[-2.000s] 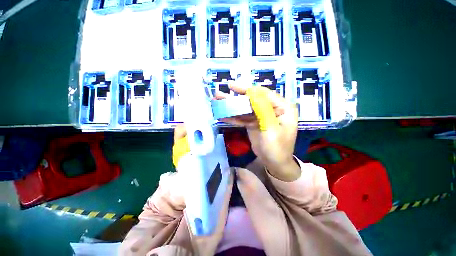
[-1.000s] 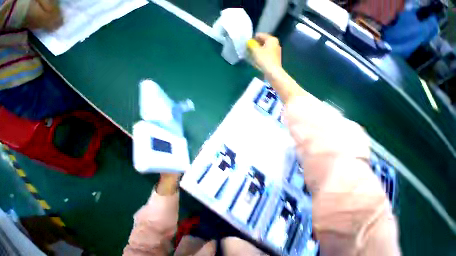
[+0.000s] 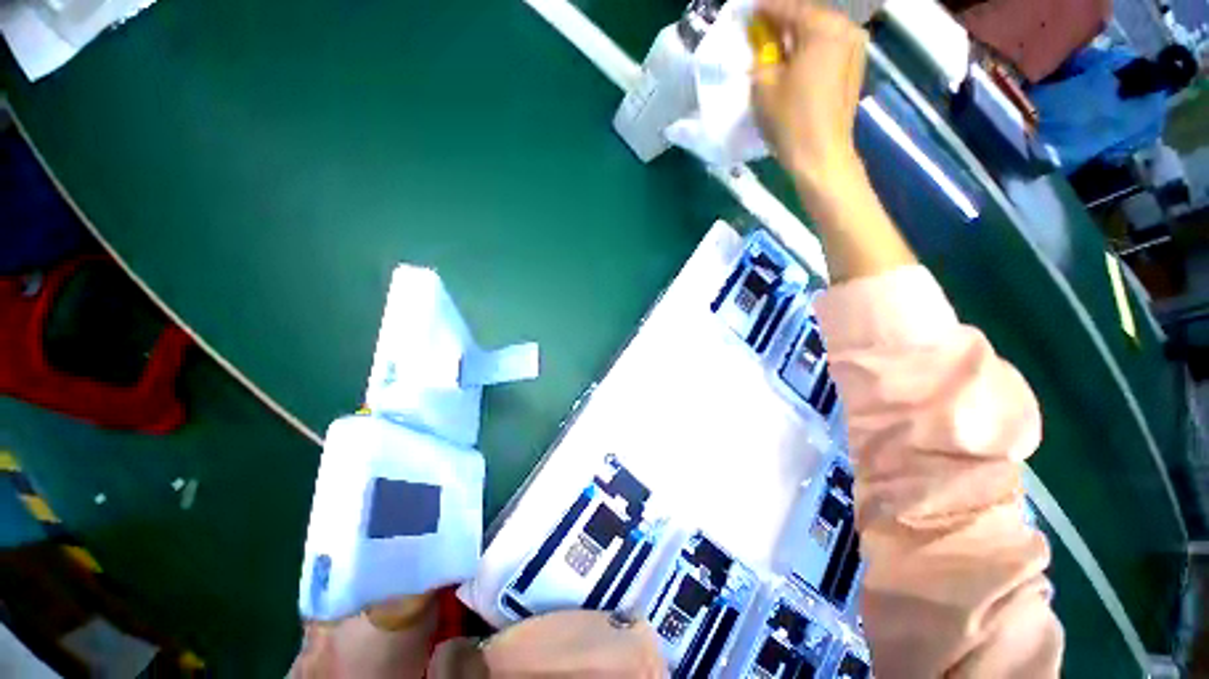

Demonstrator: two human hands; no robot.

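A pale two-part module (image 3: 398, 511), with a dark square on its lower part and a short pale tab sticking out to the right from its upper part, is held up left of the tray. My left hand (image 3: 401, 612) holds it from below; its fingers are mostly hidden behind it. My right hand (image 3: 809, 86) is at the top, its yellow-cotted fingers closed on a crumpled white wad (image 3: 727, 100); the fingertips are partly hidden. The white blister tray (image 3: 709, 425) has black-and-silver modules in some pockets and a blank white area in the middle.
The tray lies on a green bench mat (image 3: 305, 186). A whitish block-like object (image 3: 650, 113) stands beside the wad on a pale rail (image 3: 577, 37). A red stool (image 3: 100, 352) is at the left. Pale sheets (image 3: 66, 27) lie at the upper left. Blue and dark items are at the upper right.
My view has turned from the tray toward the left and the rail. My right hand has left the module and reached the white wad. My left hand keeps the module, now left of the tray.
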